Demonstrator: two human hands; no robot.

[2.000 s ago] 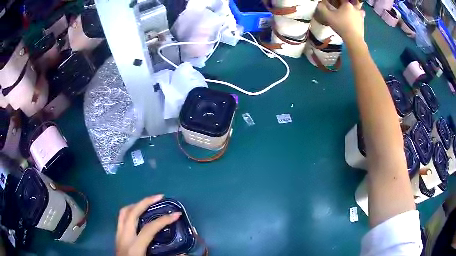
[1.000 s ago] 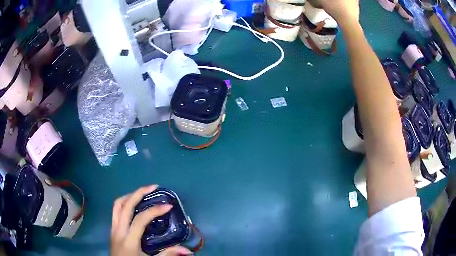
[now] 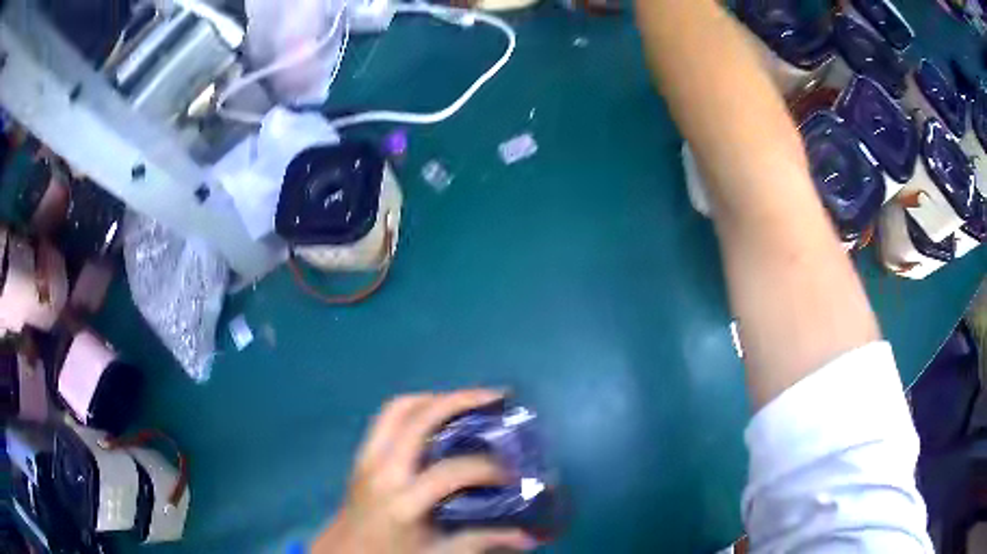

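Note:
My left hand [image 3: 417, 476] grips a speaker [image 3: 492, 460] with a glossy black top, near the bottom edge. The fingers lie over its top; the picture is blurred there. My right forearm [image 3: 758, 216], with a white sleeve, reaches to the top edge, and my right hand is cut off by the picture's edge. Another cream speaker [image 3: 338, 206] with a black top and a brown strap stands upright beside the metal post.
The metal post [image 3: 135, 162] crosses the upper left. A white cable [image 3: 433, 116] loops behind the standing speaker. Bubble wrap [image 3: 173, 287] lies by the post. Clustered speakers [image 3: 839, 179] stand at the right, others at the left. Small labels [image 3: 517, 147] lie on the green mat.
The view has shifted, so the bench things sit further left and higher. My left hand with its speaker shows further right. My right hand has gone out of the picture at the top.

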